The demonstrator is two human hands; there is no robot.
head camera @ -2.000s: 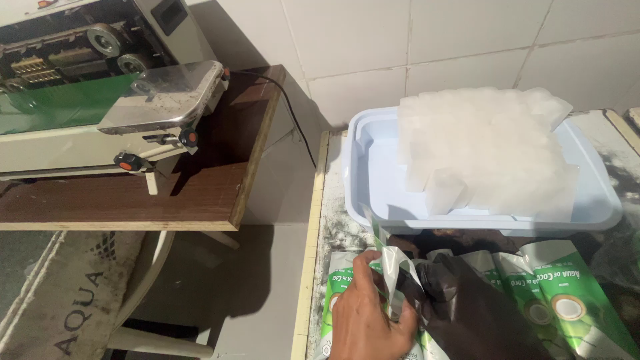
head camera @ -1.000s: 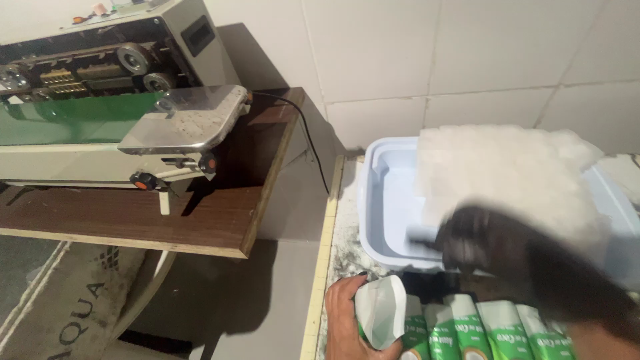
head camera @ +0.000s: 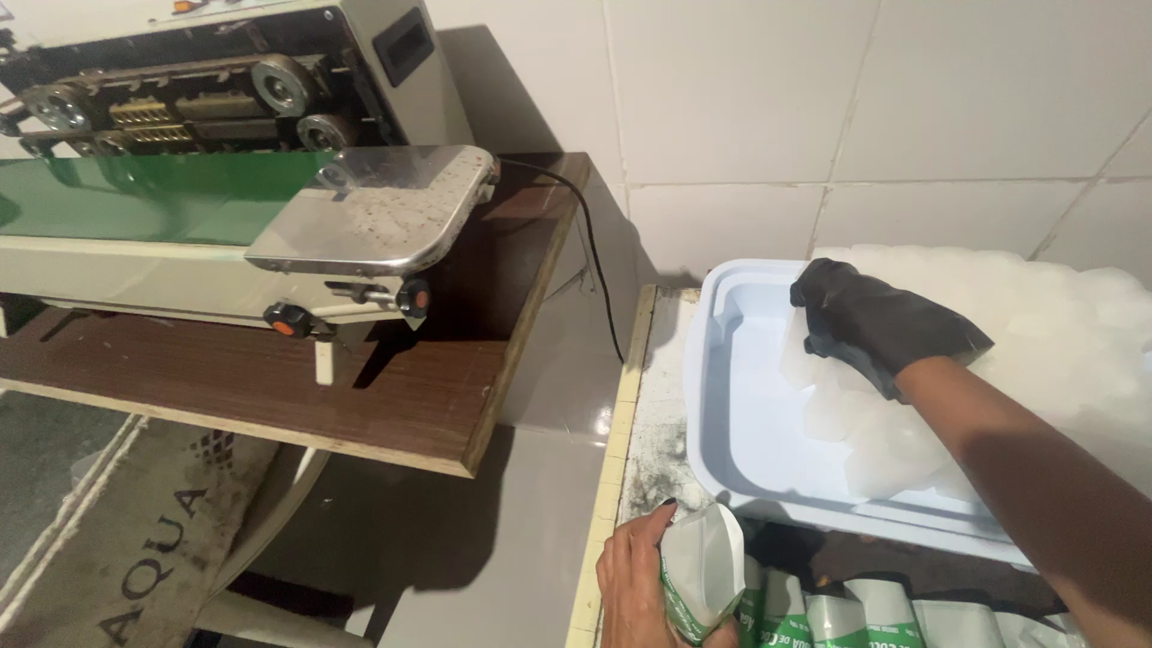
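Observation:
My bare left hand [head camera: 630, 576] is wrapped around an open green and white pouch [head camera: 706, 562] near the bottom of the view, its mouth facing up. My right hand [head camera: 864, 324], in a black glove, reaches over the left part of a pile of whitish translucent blocks [head camera: 1017, 306]. Its fingertips curl down at the pile's left edge; whether they grip a block cannot be told. The pile lies in a pale blue plastic tray [head camera: 711, 432]. Several more pouches [head camera: 837, 621] stand in a row to the right of my left hand, below the tray.
On the left, a band sealing machine with a green conveyor belt [head camera: 162, 198] and a metal end plate [head camera: 387, 216] stands on a brown wooden table [head camera: 270, 387]. A black cable [head camera: 594, 243] hangs over its edge. Below is a printed sack [head camera: 162, 549]. A tiled wall [head camera: 738, 90] stands behind.
My gloved right hand has moved from beside my left hand up to the whitish blocks in the tray. The pouch in my left hand now shows its open mouth.

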